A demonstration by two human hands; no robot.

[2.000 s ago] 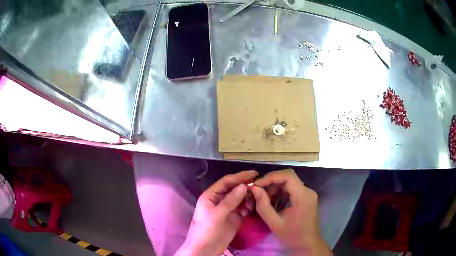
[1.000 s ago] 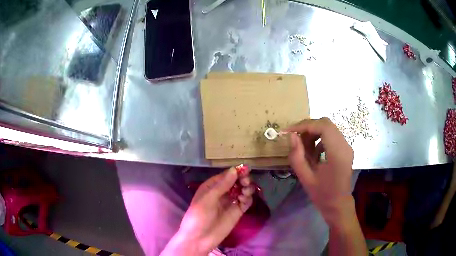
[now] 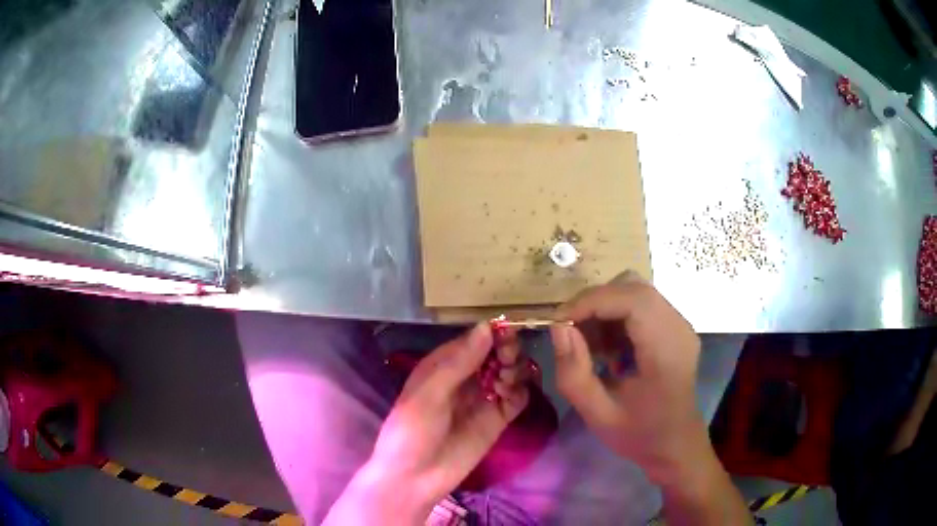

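Note:
My left hand (image 3: 442, 411) is below the cardboard's front edge. It holds a small red piece (image 3: 499, 325) between thumb and forefinger, and more red pieces (image 3: 493, 380) lie in its curled fingers. My right hand (image 3: 647, 370) is to the right and pinches a thin straw-coloured stick (image 3: 536, 324). The stick's tip meets the red piece; whether it touches is too small to tell. A white glue dab (image 3: 564, 254) with brown specks around it lies on the tan cardboard pad (image 3: 524, 195).
A black smartphone (image 3: 347, 72) lies left of the cardboard. Tiny pale parts (image 3: 732, 234) are scattered to the right, beside a red heap (image 3: 814, 198). More red pieces (image 3: 928, 267) lie at the far right. A white scrap (image 3: 771, 64) and a yellowish stick (image 3: 549, 12) lie farther back.
My right hand was working close to my left, then moved to the glue dab with the stick. It has now come back left and down, bringing the stick to the red piece.

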